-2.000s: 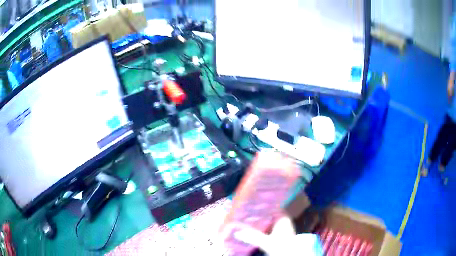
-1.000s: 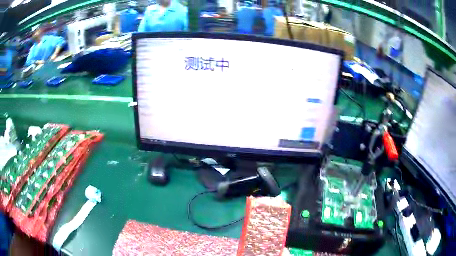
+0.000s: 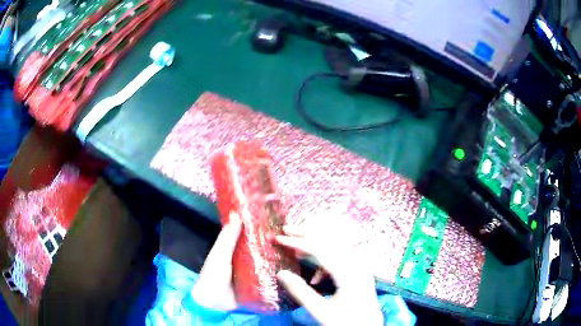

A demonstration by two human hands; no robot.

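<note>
A red bubble wrap bag (image 3: 245, 216) is held upright-slanted over the near edge of the bench, with dark shapes showing along its right side. My left hand (image 3: 220, 270) grips its left side near the bottom. My right hand (image 3: 334, 280) is at its lower right, fingers on the wrap; the fingertips are overexposed and partly blurred. A flat pink bubble wrap sheet (image 3: 318, 165) lies beneath. One green circuit board (image 3: 423, 245) lies on the sheet's right part. The test fixture (image 3: 474, 197) stands to the right with green boards under its clear plate.
Stacked boards with red wrap (image 3: 89, 63) lie at upper left. A white label strip (image 3: 121, 95) hangs to the left bench edge. A mouse (image 3: 268, 35), scanner (image 3: 388, 83) with looped cable and monitor (image 3: 459, 25) are behind. A power strip (image 3: 549, 255) is far right. Red wrap (image 3: 48, 223) lies below left.
The view has turned down and to the left. The red bag, earlier seen without hands at the bottom, now lies between both hands. The sheet and the loose board show more fully.
</note>
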